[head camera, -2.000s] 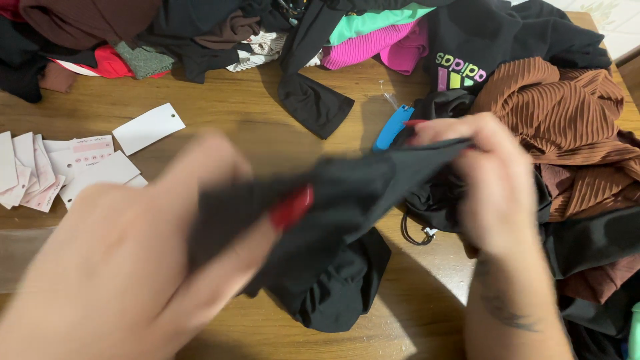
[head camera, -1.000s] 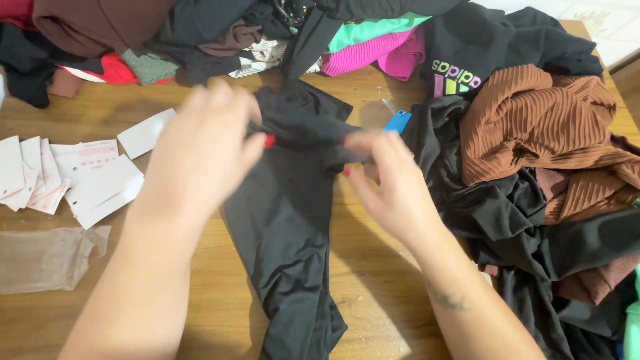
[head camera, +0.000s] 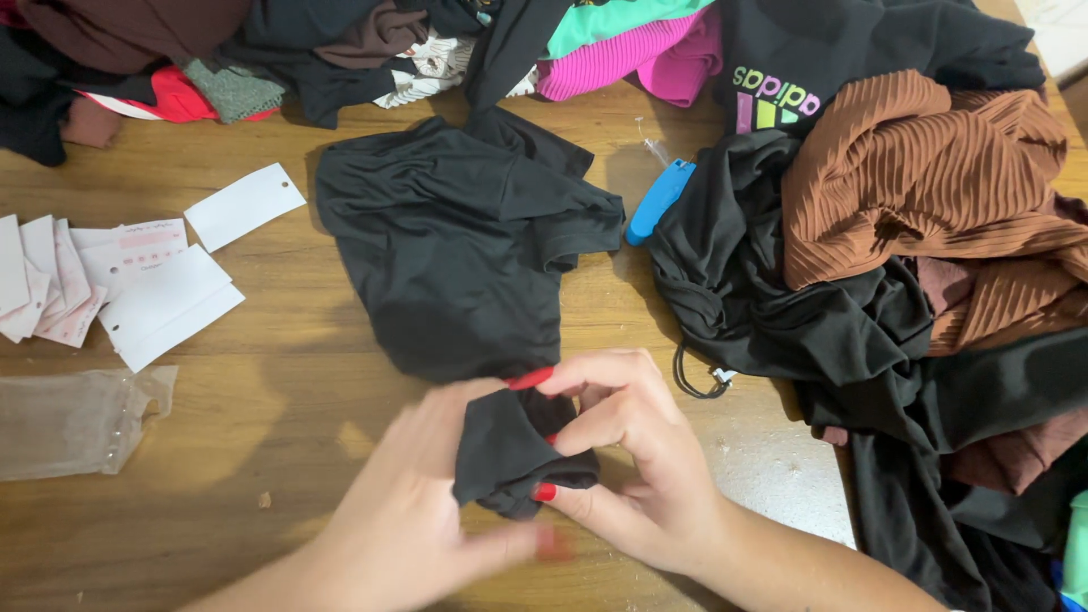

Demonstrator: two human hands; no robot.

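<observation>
A black stretch garment (head camera: 450, 238) lies bunched on the wooden table at the centre, and its near end reaches down to my hands. My right hand (head camera: 637, 450) pinches the folded black fabric (head camera: 506, 446) of that end between fingers and thumb. On the other side of the fabric is my left hand (head camera: 425, 484), its fingers behind the cloth and its thumb blurred and apart from it; whether it grips the cloth cannot be told. A blue tagging tool (head camera: 661, 201) with a clear tip lies right of the garment, against a black garment with a cord loop (head camera: 701, 374).
Paper tags (head camera: 170, 306) lie spread at the left, above a clear plastic bag (head camera: 68, 425). Mixed clothes (head camera: 620, 59) line the far edge. A ribbed brown garment (head camera: 909, 178) and black clothes (head camera: 816, 306) are heaped at the right, beside a black Adidas garment (head camera: 850, 42).
The black garment, held up between both hands two seconds ago, now lies mostly on the table. Both hands have moved down toward the near edge since one second ago.
</observation>
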